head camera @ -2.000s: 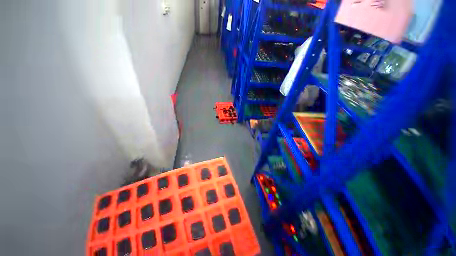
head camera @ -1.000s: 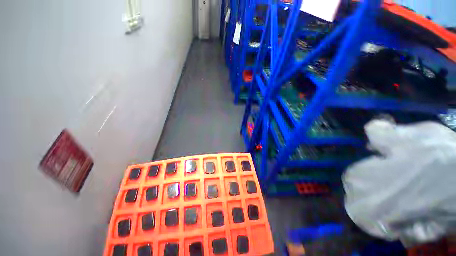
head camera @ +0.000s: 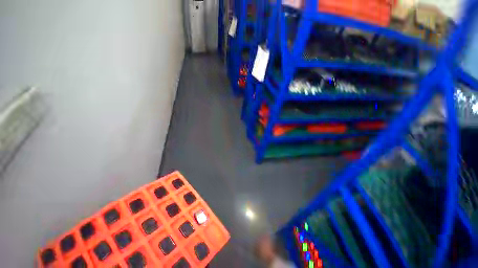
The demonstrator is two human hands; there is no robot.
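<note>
An orange-red compartment tray [head camera: 128, 207] is tilted at the lower left, cut off by the bottom edge. Most visible pockets hold dark rounded-square units, likely watch modules [head camera: 149, 225]; one unit near the right end reflects white [head camera: 201, 216]. The pocket at the tray's right corner looks empty. A small blurred skin-toned shape, likely my right hand [head camera: 266, 248], is at the bottom edge right of the tray, apart from it; its fingers cannot be made out. My left hand is not in view, and what holds the tray is hidden.
A pale wall [head camera: 105, 115] runs along the left of the grey-floored aisle [head camera: 202, 110]. Blue racks with green shelves [head camera: 304, 153] stand on the right. A blue frame [head camera: 367, 146] is close at the lower right, with red and green lights [head camera: 309, 248] beside it. White paper [head camera: 260, 64] hangs on a rack.
The view has moved along the aisle; the racks appear nearer. The tray has shifted left and tilted, its right end higher. The large pale blurred shape at the right is gone; a small skin-toned shape shows at the bottom.
</note>
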